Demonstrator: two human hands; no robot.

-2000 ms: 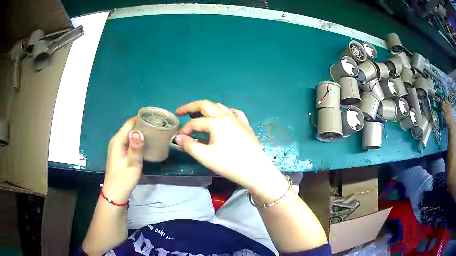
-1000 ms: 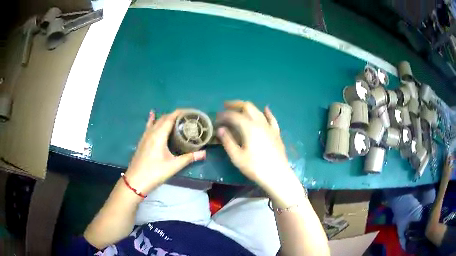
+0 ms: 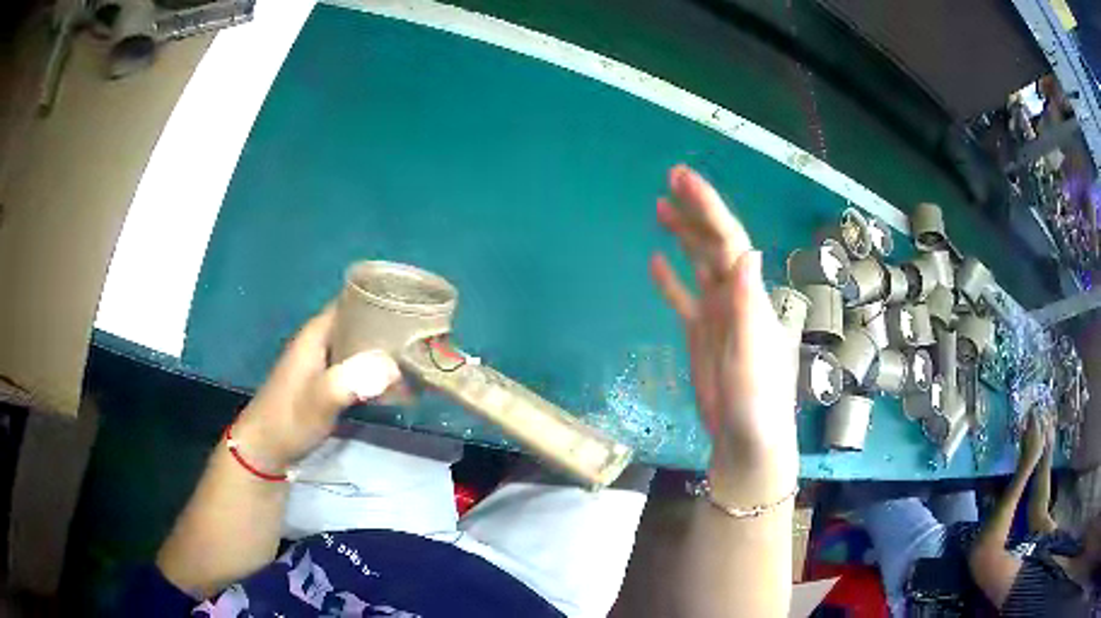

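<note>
My left hand [image 3: 316,392] is closed around the round cup of a beige main housing [image 3: 507,417], held above the bench's front edge. The cup mouth faces up, and the open handle trough points down to the right. A red and dark wire shows where the cup meets the trough. My right hand [image 3: 730,326] is raised with its fingers apart and holds nothing visible, to the left of the pile of cylinders [image 3: 850,423], partly hiding it. Several cylinders there show white patches in their mouths.
A left-hand carton [image 3: 85,217] with beige housings [image 3: 133,46] is at the upper left, beside a white sheet [image 3: 199,157]. A pale strip [image 3: 580,75] runs behind the green bench mat. Another person's hands [image 3: 1032,441] are at the far right. A carton edge shows below the bench.
My right hand has moved away from the cup to the right and opened. The housing has turned, so its handle trough now shows. The view has shifted.
</note>
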